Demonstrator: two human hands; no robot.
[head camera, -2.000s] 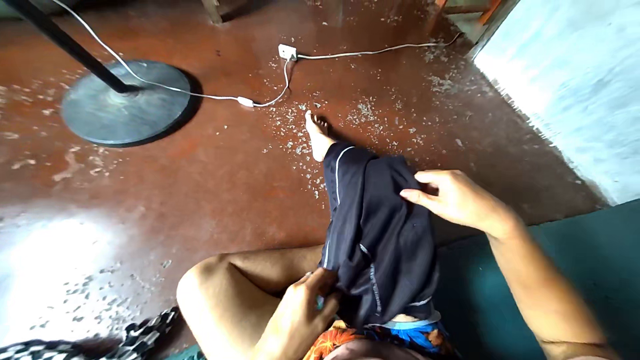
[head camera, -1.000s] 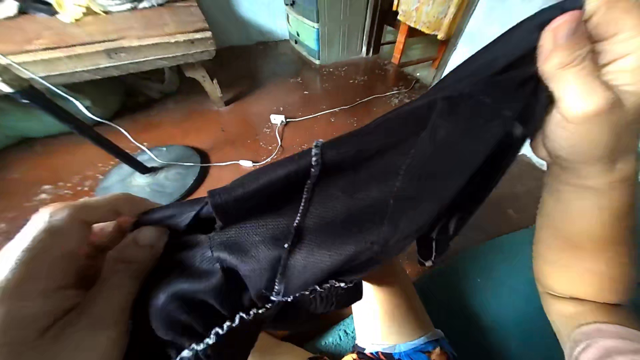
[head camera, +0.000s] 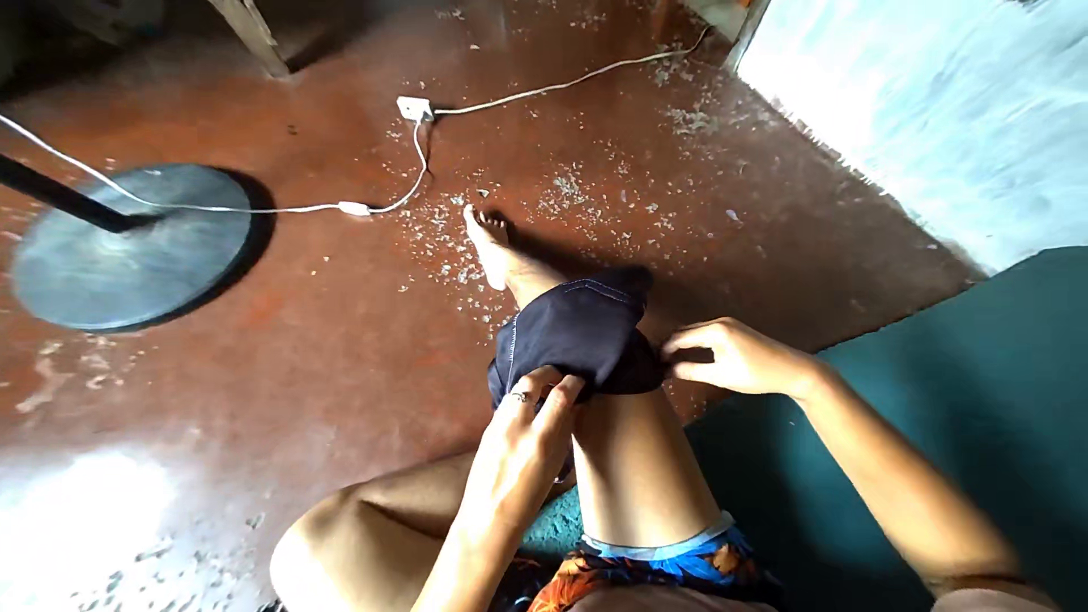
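Observation:
A dark cloth garment (head camera: 578, 331) with pale stitching along its seams lies bunched over the knee and shin of the outstretched leg. My left hand (head camera: 527, 433), with a ring on one finger, pinches the garment's near edge between thumb and fingers. At the garment's right side is my right hand (head camera: 735, 357), its fingers bent; whether they grip the cloth cannot be told. The bare foot (head camera: 491, 246) rests on the floor beyond the garment. Patterned shorts (head camera: 671, 561) in orange and blue cover the upper thigh.
A round stand base (head camera: 132, 255) with a black pole is at the left. A white cord runs to a white socket block (head camera: 415, 109) on the red floor. Pale flecks lie around the foot. Green fabric (head camera: 960, 408) and a pale wall (head camera: 926, 110) are at right.
One second ago both hands held the dark garment stretched up before the camera; now it lies bunched over the leg. The view has tilted down.

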